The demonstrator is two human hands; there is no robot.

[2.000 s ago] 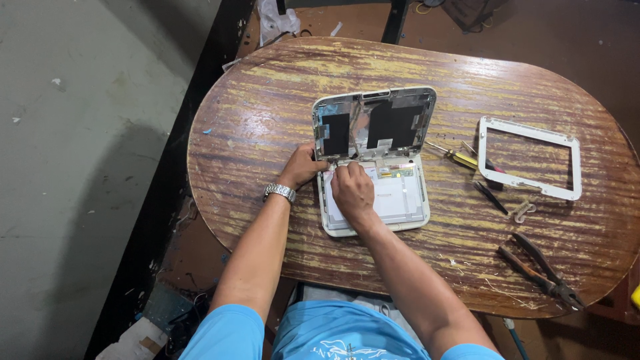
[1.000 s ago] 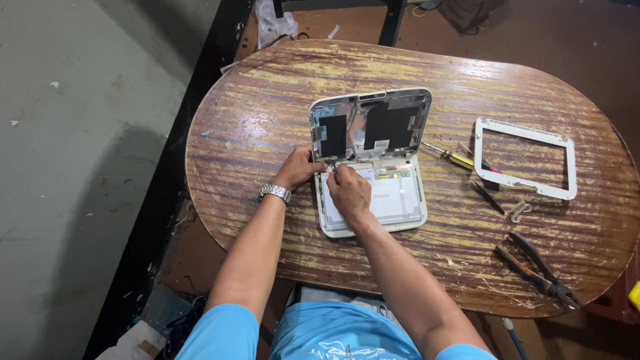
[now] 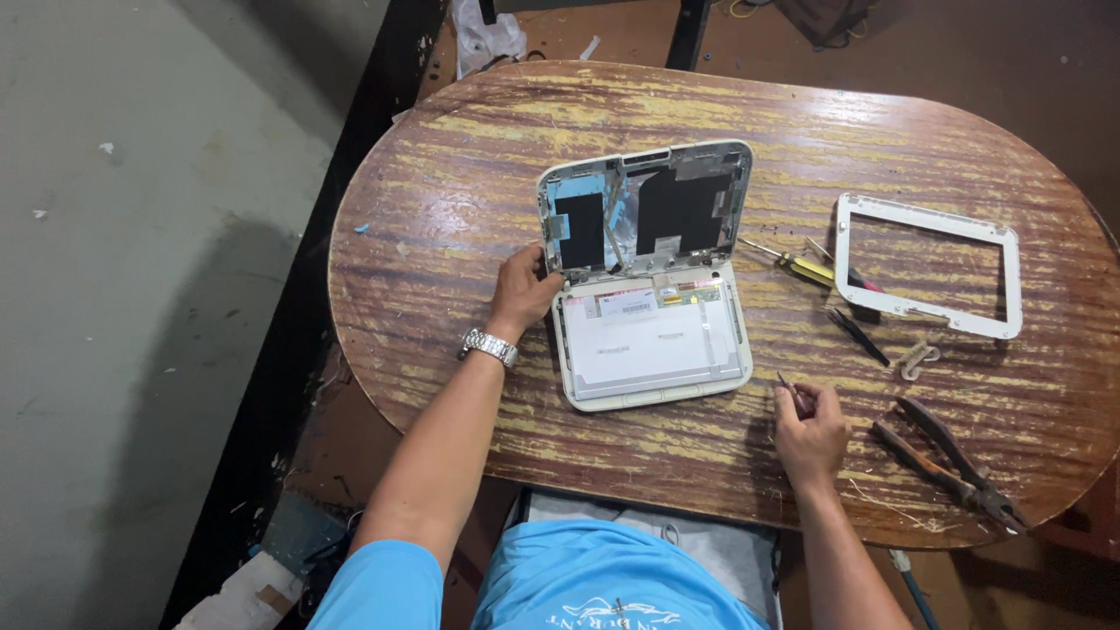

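Note:
A small laptop with its lid's inner side bared (image 3: 646, 348) stands open on the wooden table. Its raised rear shell (image 3: 674, 210) shows black sheets and cables, and an LCD panel (image 3: 652, 337) lies flat over the base. My left hand (image 3: 523, 293), with a metal watch on the wrist, grips the laptop's left edge near the hinge. To the right of the laptop, low over the table, my right hand (image 3: 809, 424) holds a small pointed tool (image 3: 794, 395); its handle is mostly hidden by my fingers.
Right of the laptop lie a yellow-and-black screwdriver (image 3: 807, 269), a white screen bezel (image 3: 929, 311), black tweezers (image 3: 859, 337) and a small clear plastic piece (image 3: 916, 360). Rusty pliers (image 3: 949, 468) rest near the table's front right edge.
My right hand has moved away from the laptop's hinge area to the right, near the front of the table, with the pointed tool now visible in it. My left hand stays at the laptop's left edge.

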